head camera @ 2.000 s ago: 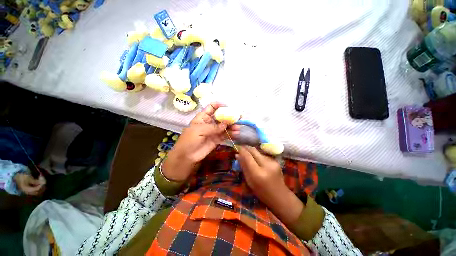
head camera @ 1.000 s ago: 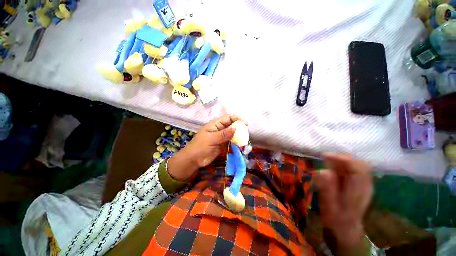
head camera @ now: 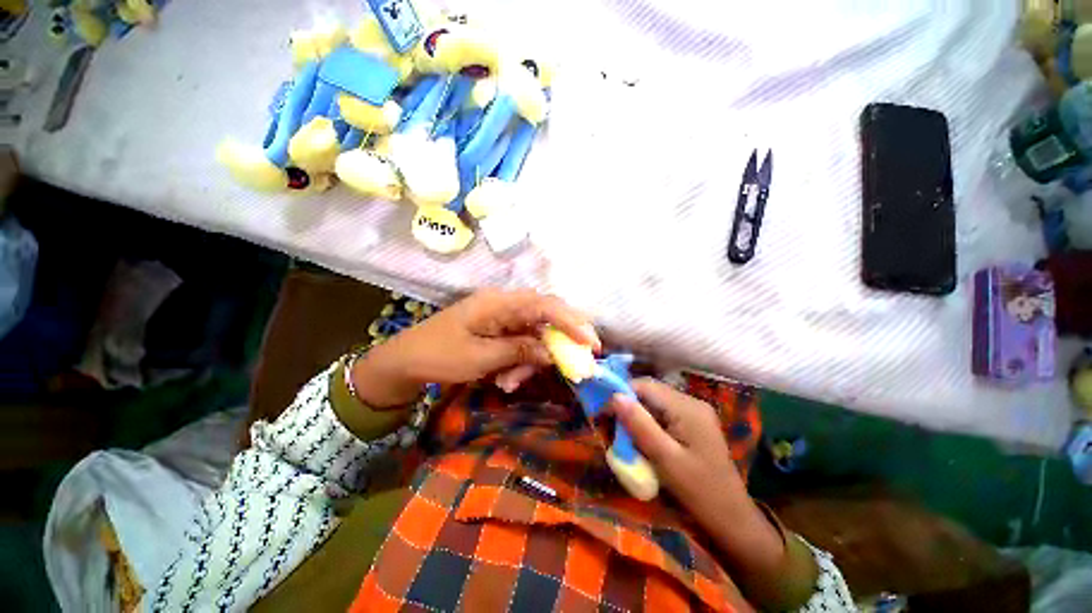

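A plush piece (head camera: 605,395) with a light blue band and pale yellow padded ends is held over my lap, near the table edge. My left hand (head camera: 485,341) grips its upper yellow end. My right hand (head camera: 683,437) holds the blue band lower down, with the lower yellow end hanging beside the palm. No needle or thread can be made out. The black thread snips (head camera: 750,207) lie on the table, in front and to the right of my hands.
A pile of blue and yellow plush pieces (head camera: 413,120) lies on the cloth-covered table (head camera: 635,228), front left. A black smartphone (head camera: 909,198) and a purple tin (head camera: 1013,323) lie at right, with a bottle (head camera: 1044,150) behind. More small pieces (head camera: 401,315) sit below the table edge.
My right hand has come back from the right, where it was blurred and apart, to hold the blue band. The plush piece has tilted, and its lower end has moved right.
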